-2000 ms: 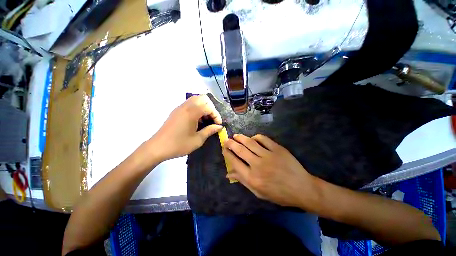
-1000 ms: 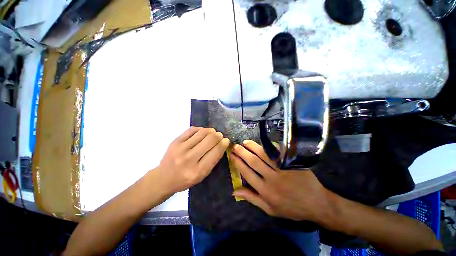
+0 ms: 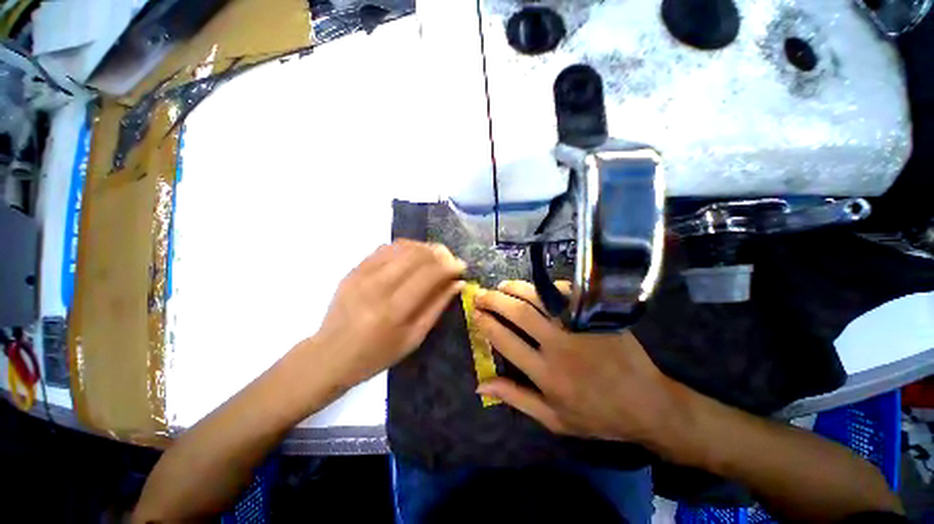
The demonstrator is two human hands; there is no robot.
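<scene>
A dark garment panel [image 3: 435, 420] lies on the white table, under the machine head and over its front edge. A narrow yellow gauge strip [image 3: 480, 348] lies lengthwise on it. My left hand [image 3: 384, 307] is at the strip's upper end, fingertips bunched on the cloth; what they pinch is hidden. My right hand [image 3: 589, 384] lies on the panel, holding the strip down, with fingertips near its top and thumb near its lower end. The shiny curved metal guard [image 3: 622, 235] hides part of the needle area. The cloth's upper left corner lies flat.
The white machine head [image 3: 707, 113] fills the upper right, with a thread running down at its left. A taped brown cardboard sheet [image 3: 113, 276] lies at the left. Red and yellow scissor handles [image 3: 20, 370] show at far left. Blue mesh crates [image 3: 858, 440] are below the table.
The machine head and guard look larger and nearer than two seconds ago. Since one second ago my left hand has shifted slightly up and left; my right hand and the strip have barely moved.
</scene>
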